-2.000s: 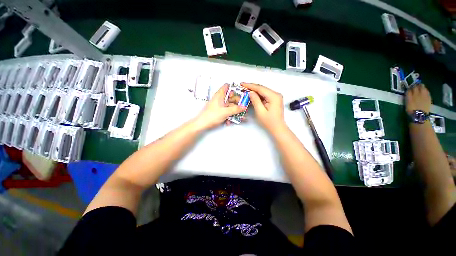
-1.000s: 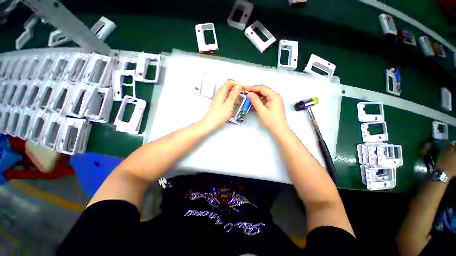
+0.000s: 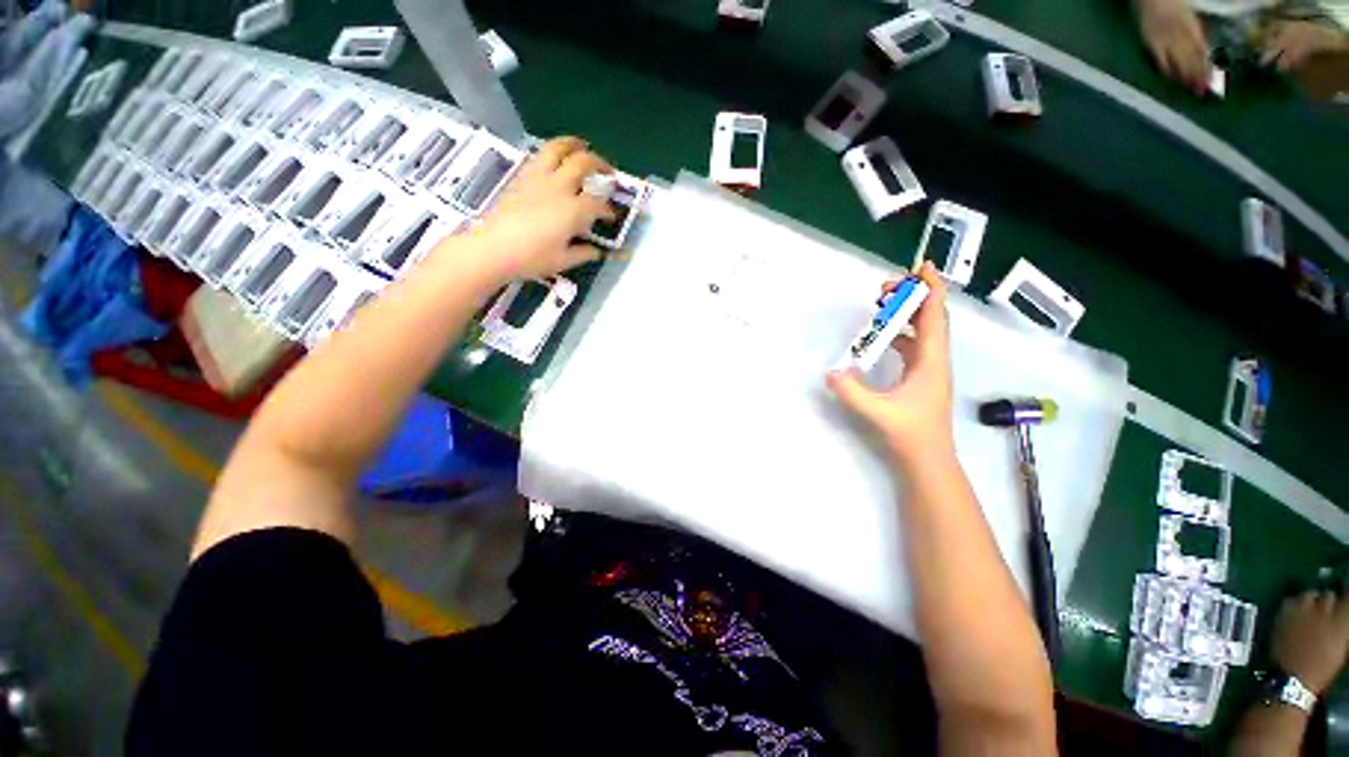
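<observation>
My right hand (image 3: 914, 362) holds a white device unit (image 3: 883, 328) with blue and dark parts inside, tilted above the white work mat (image 3: 695, 429). My left hand (image 3: 555, 207) is at the loose white frames beside the stacked rows, its fingers on a front frame (image 3: 621, 222) at the mat's upper left corner. Whether it grips the frame firmly cannot be told. A mallet (image 3: 1034, 503) with a yellow-green and black head lies on the right part of the mat.
Stacked frames (image 3: 281, 181) stand in rows at left. A loose frame (image 3: 528, 320) lies below my left hand. White units lie on the green belt (image 3: 666, 74). Paired frames (image 3: 1184, 621) are stacked at right. Another person's hand (image 3: 1312, 639) is at lower right; more hands (image 3: 1176, 42) are at top right.
My left hand has left the unit and moved to the loose frames at left. My right hand alone now holds the unit. The view has turned left.
</observation>
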